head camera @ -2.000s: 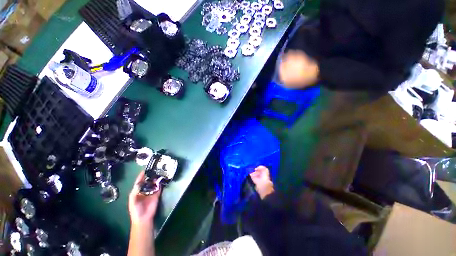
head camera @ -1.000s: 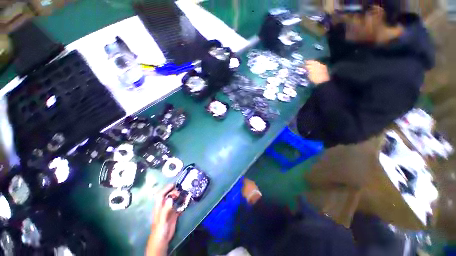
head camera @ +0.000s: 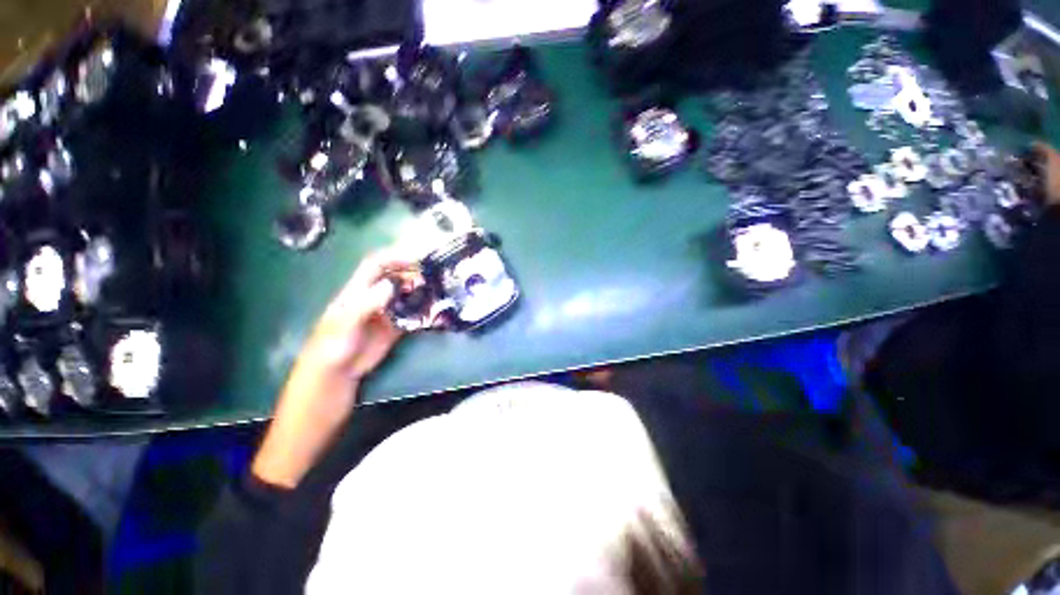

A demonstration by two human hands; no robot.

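My left hand (head camera: 358,314) reaches over the green bench and holds a small dark part (head camera: 419,300) in its fingertips. The part overlaps or touches an open black housing (head camera: 479,282) with a pale, silvery inside. A round white-ringed part (head camera: 444,217) lies against the housing's upper left. Blur hides whether the fingers also grip the housing. My right hand (head camera: 599,375) shows only as a tiny skin-coloured patch at the bench edge, above a large white rounded shape; its fingers cannot be made out.
Dark housings and ring parts (head camera: 401,128) lie behind my left hand. Units fill the dark area at left (head camera: 134,363). A glittery heap (head camera: 785,157), white rings (head camera: 912,233) and single units lie at right. A neighbour's dark sleeve (head camera: 947,372) is at right. The white shape (head camera: 506,500) covers the bottom centre.
The view has turned, so the bench edge now runs nearly level. My left hand still holds the small part beside the housing. My right hand has nearly gone from sight.
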